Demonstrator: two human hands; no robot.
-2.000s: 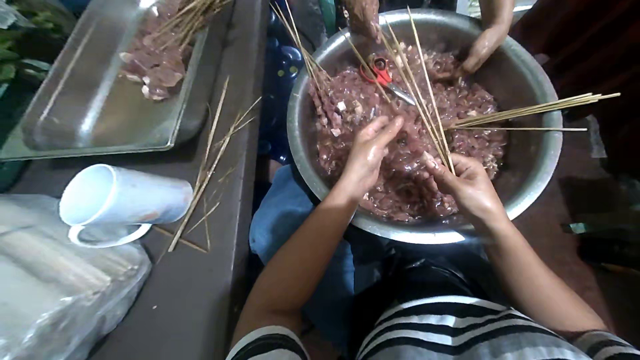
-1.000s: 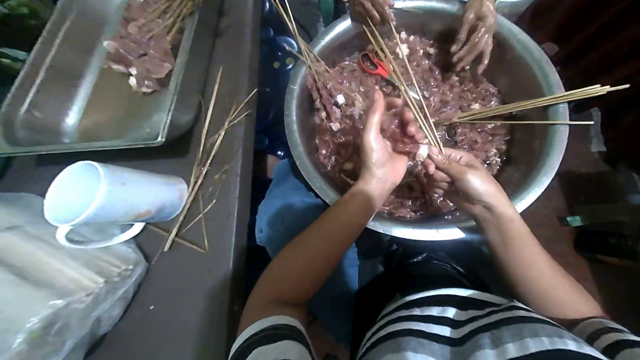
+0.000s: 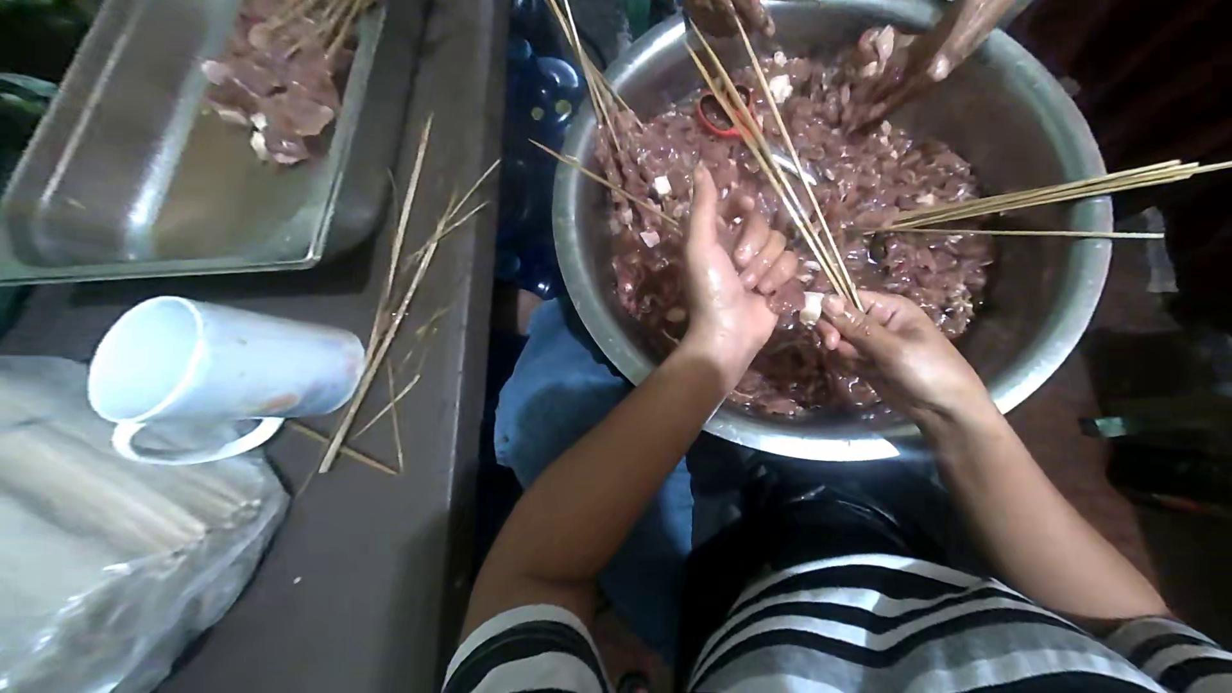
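A large metal basin holds raw meat pieces. My right hand grips several bamboo skewers near their lower ends, beside a pale cube at its fingertips. Left of it, my left hand has its thumb up and its other fingers curled around a piece of meat next to the cube. Scissors with red handles lie on the meat behind my hands. More skewers rest over the basin's right rim, and others stand in the meat at its left side.
Another person's hands are at the basin's far side. On the dark table at left are a metal tray with skewered meat, a white mug on its side, loose skewers and a plastic bag.
The other person's hand at the far right, raised with spread fingers a second ago, is now lower against the meat. My right hand keeps its hold on the skewers.
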